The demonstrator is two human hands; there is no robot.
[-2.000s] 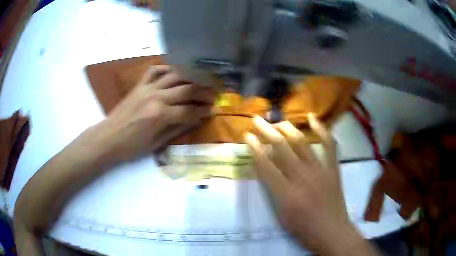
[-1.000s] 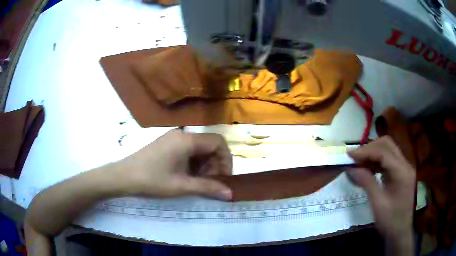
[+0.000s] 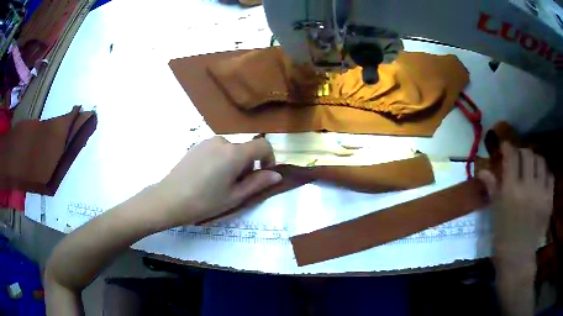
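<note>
My left hand (image 3: pixel 225 173) pinches a narrow brown fabric strip (image 3: pixel 376 176) near its middle; its right end lies toward the needle area's near side. My right hand (image 3: pixel 515 191), slightly blurred, is at the right by the brown pile and holds the upper end of a second flat brown strip (image 3: pixel 395 223), which slants down to the left over the printed scale. A smooth flat cut panel (image 3: pixel 210 102) with a gathered panel (image 3: pixel 389 86) on it lies under the machine head, beyond both hands.
The pale grey machine head (image 3: pixel 420 21) stands above the panels. Red-handled snips (image 3: pixel 475 126) lie right of them. A folded brown stack (image 3: pixel 43 148) is at the left table edge. A dark brown pile (image 3: pixel 552 139) is at the right, partly behind my right hand.
My right hand has let go of the first strip and moved right, and now holds a second strip. My left hand keeps the first. The whole view has shifted, with the panels farther right and higher.
</note>
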